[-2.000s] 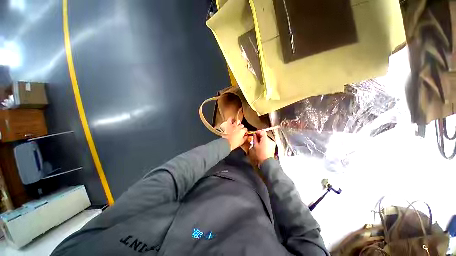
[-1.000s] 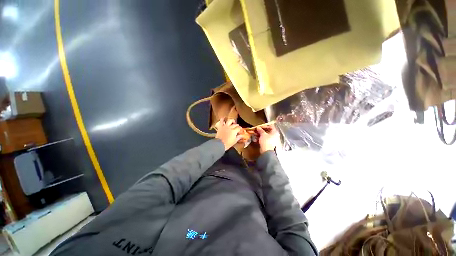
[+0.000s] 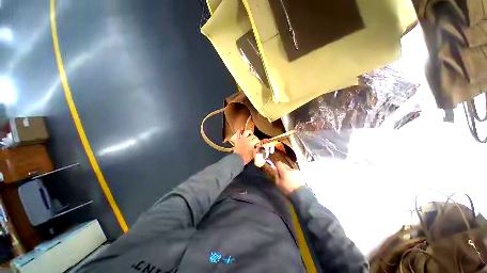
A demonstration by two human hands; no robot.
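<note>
A brown handbag (image 3: 235,114) is held at my lap, its mouth open and a thin tan handle loop (image 3: 205,128) standing out to the left. My left hand (image 3: 245,146) grips the bag at its mouth. My right hand (image 3: 286,177) is at the bag's near right side, its fingertips at a small pale item too blurred to name. A narrow tan strip (image 3: 282,135) crosses the bag mouth. A bright orange piece (image 3: 277,145) shows inside. A small pale yellow round thing (image 3: 259,160) lies between my hands.
Yellow-khaki panels (image 3: 331,69) with dark brown patches overhang the bag's far side. A crinkled clear polybag (image 3: 342,114) lies on the white table (image 3: 342,197). Brown bags are heaped at the lower right (image 3: 438,240). Another brown bag (image 3: 454,53) is at the upper right. Boxes (image 3: 28,130) stand far left.
My right hand has moved down, away from the strip at the bag mouth. More orange and the pale yellow round thing now show. The small dark-handled tool on the table is no longer visible.
</note>
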